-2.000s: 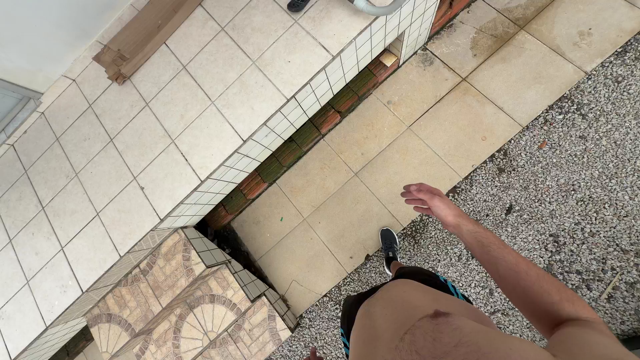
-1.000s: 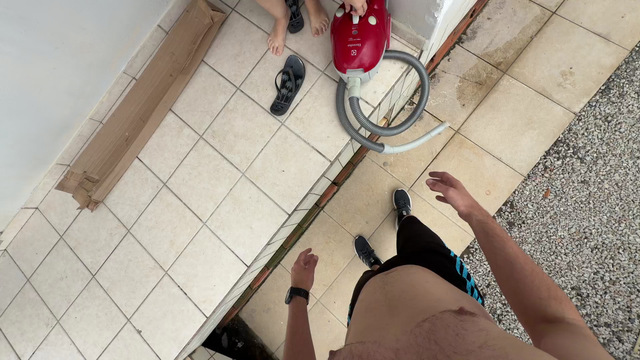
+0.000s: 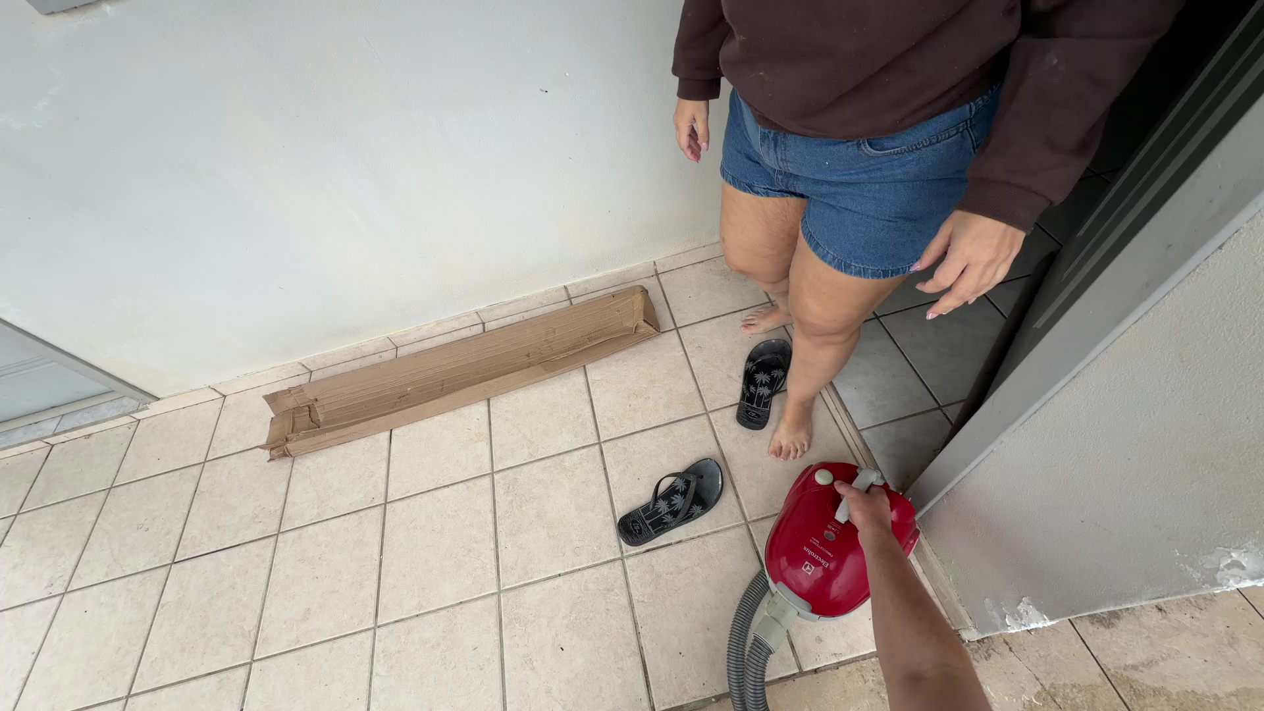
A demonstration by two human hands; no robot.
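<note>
A red Electrolux canister vacuum cleaner (image 3: 820,553) is on the pale tiled floor beside the doorway. My right hand (image 3: 866,502) is closed around its grey carrying handle (image 3: 857,491), the arm reaching in from the bottom edge. A grey corrugated hose (image 3: 748,632) leaves the cleaner's front and runs down out of the frame. My left hand is not in view. To the left of the cleaner lies a black flip-flop with a palm pattern (image 3: 671,502); its pair (image 3: 763,383) lies further back, beside another person's bare feet.
A barefoot person in a dark sweatshirt and denim shorts (image 3: 849,188) stands at the doorway just behind the cleaner. A long open cardboard piece (image 3: 464,370) lies along the white wall (image 3: 346,178). The tile step edge and a wall corner (image 3: 1106,474) are at the right.
The view has swung up toward the doorway. My right hand, empty a second ago, now holds the vacuum cleaner's handle, where another person's hand was on the cleaner. My left hand has left the view.
</note>
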